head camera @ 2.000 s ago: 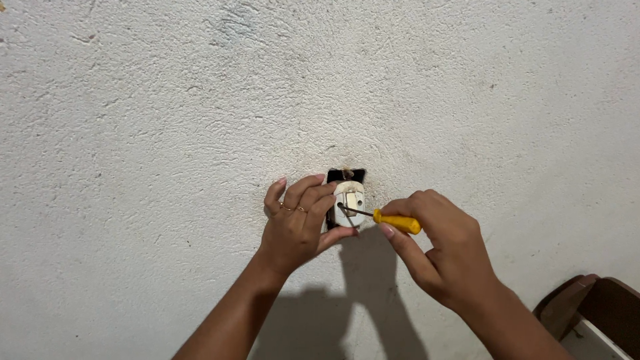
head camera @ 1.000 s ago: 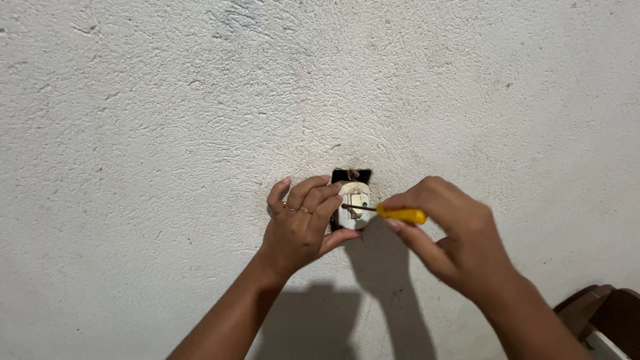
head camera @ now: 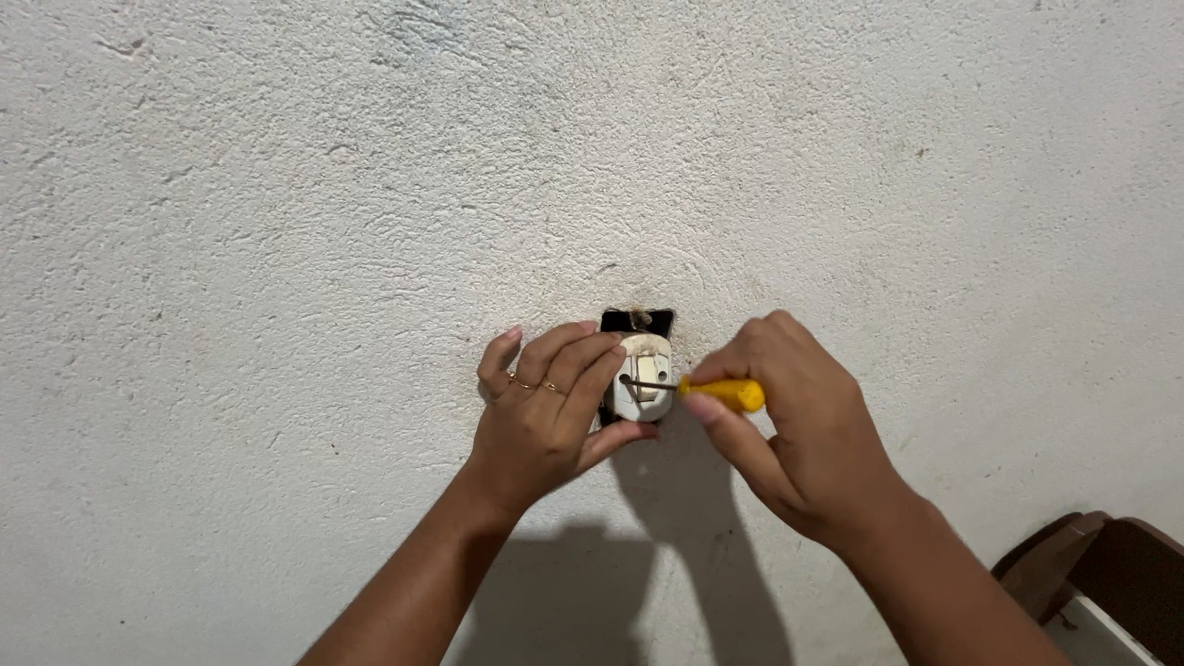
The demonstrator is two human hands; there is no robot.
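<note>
A white light switch module (head camera: 647,367) with a cream rocker sits at a dark rectangular wall box (head camera: 659,321), which shows above it and at its lower left. My left hand (head camera: 546,407) grips the module, fingers along its left side and thumb under its lower edge; two fingers wear rings. Between thumb and fingers of my right hand (head camera: 800,425) is the yellow handle of a screwdriver (head camera: 731,394). Its thin shaft crosses the front of the switch, with the tip at the round hole on the left side. Whether the tip touches a screw cannot be told.
A rough, white plastered wall (head camera: 277,231) fills most of the view, with shadows of the hands and arms below the switch. Part of a dark brown wooden piece of furniture (head camera: 1054,560) stands at the lower right.
My right hand has turned and shifted a little around the screwdriver handle. My left hand keeps its hold on the switch, and the screwdriver tip stays near the left hole.
</note>
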